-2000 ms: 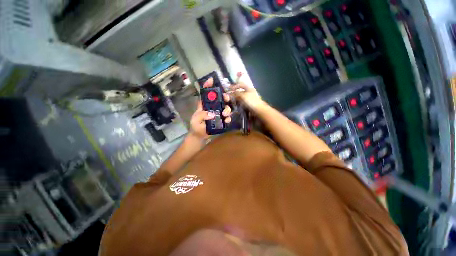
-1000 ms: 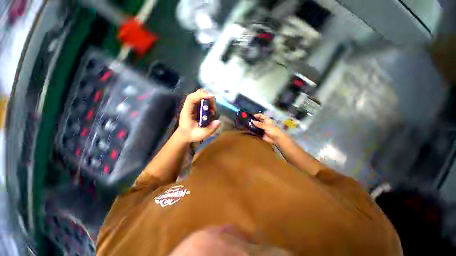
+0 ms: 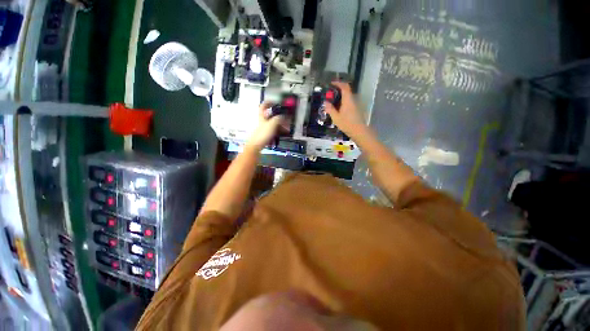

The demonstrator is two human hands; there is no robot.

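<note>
My left hand (image 3: 266,126) holds a black device housing (image 3: 289,106) with a red spot above the machine bed; both are blurred. My right hand (image 3: 344,106) grips the red-spotted end of a second black housing (image 3: 320,115) at the right side of the bed. I cannot tell whether that housing is seated in the fixture. A third housing (image 3: 257,63), with a white patch and a red spot, lies in the left fixture, with no hand on it.
The white machine bed (image 3: 226,126) has its metal head above and push buttons (image 3: 341,149) on its front edge. At left are a white caged fan (image 3: 173,66), red wrapping (image 3: 131,120) on a post, a black oblong (image 3: 180,149) and a tray stack (image 3: 139,165) holding housings.
The view has turned from the trays to the machine, which now lies straight ahead. Both hands have moved forward over the machine bed with the housings, the right one onto its right side.
</note>
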